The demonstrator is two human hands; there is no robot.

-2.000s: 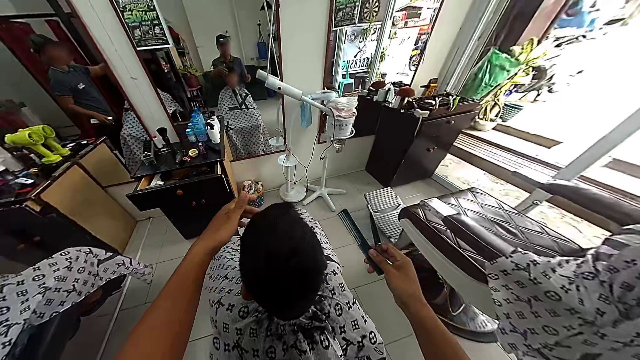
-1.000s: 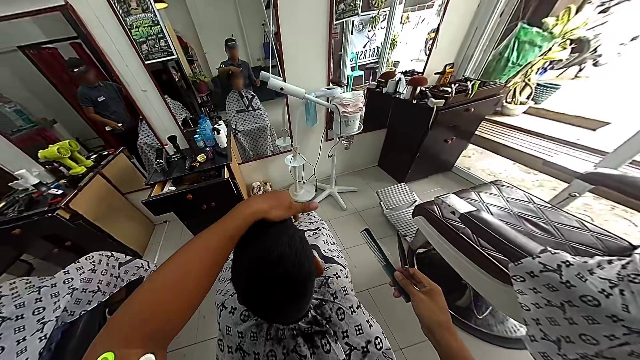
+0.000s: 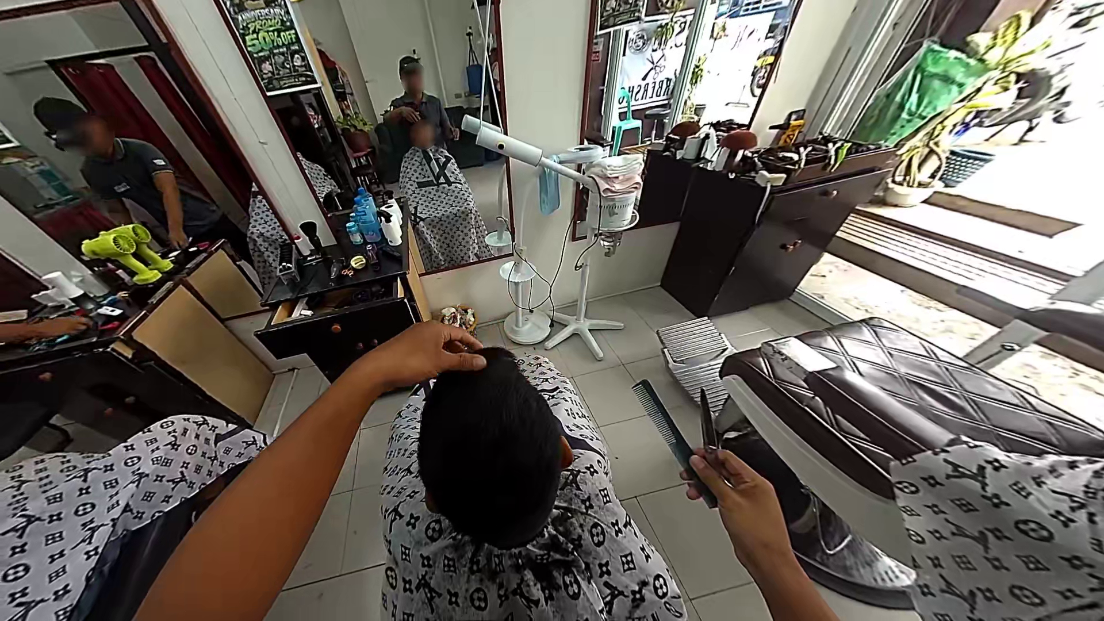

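A seated person's head with short dark hair [image 3: 490, 448] is in the lower middle, seen from above and behind. A white cape with a dark pattern [image 3: 604, 552] covers the shoulders, with cut hair lying on its back. My left hand [image 3: 427, 354] touches the hair at the front top of the head, fingers curled; whether strands are pinched there cannot be told. Right of the head, my right hand [image 3: 733, 483] holds a dark comb [image 3: 668, 435] and a pair of scissors [image 3: 708, 423] together, both pointing up and away from the head.
A leather barber chair [image 3: 931, 388] stands at right, near a white slatted footrest [image 3: 697, 349]. Ahead are a white salon steamer on a stand [image 3: 585, 293] and a dark counter with an open drawer [image 3: 336, 323]. Another patterned cape [image 3: 112, 492] is at lower left. Mirrors show people.
My left hand has shifted left across the front of the head since a second ago, with its fingers now curled at the hair. The comb and scissors remain in my right hand.
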